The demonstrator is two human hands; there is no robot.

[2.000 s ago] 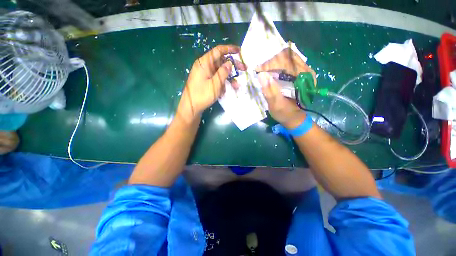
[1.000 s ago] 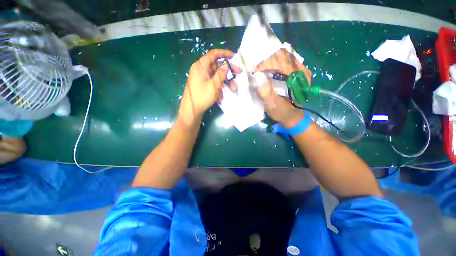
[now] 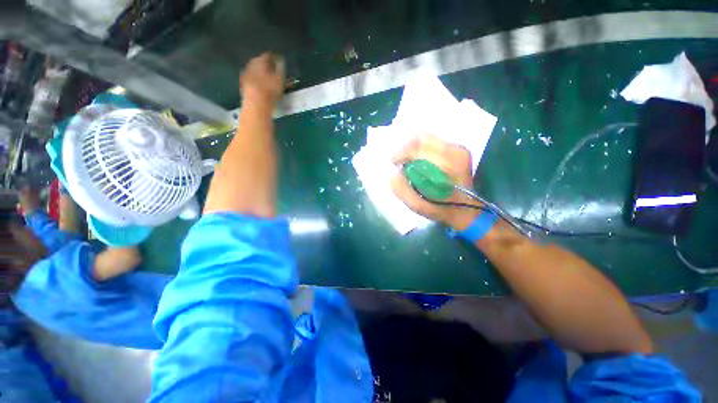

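My right hand (image 3: 433, 177) is closed around the dispensing syringe over the white tissue (image 3: 429, 110). The syringe's green cap (image 3: 427, 179) shows on top of the fist; its barrel is hidden by the hand. The clear hose and a thin black lead run from the cap to the right past the blue wrist strap (image 3: 478, 227). My left hand (image 3: 262, 79) is stretched forward over the dark far lane, beyond the white strip. It is small and blurred, and whether it holds the small workpiece cannot be told.
A white fan (image 3: 138, 165) with a teal base stands at the left. A black phone-like device (image 3: 669, 165) lies at the right, with crumpled tissue (image 3: 669, 83) behind it. Another person's blue sleeve and hand (image 3: 116, 262) are at the left. White specks dot the green surface.
My left hand has left the tissue and reached forward-left over the far lane. My right hand has turned, bringing the green cap on top. The view has swung left, and the red bin is out of view.
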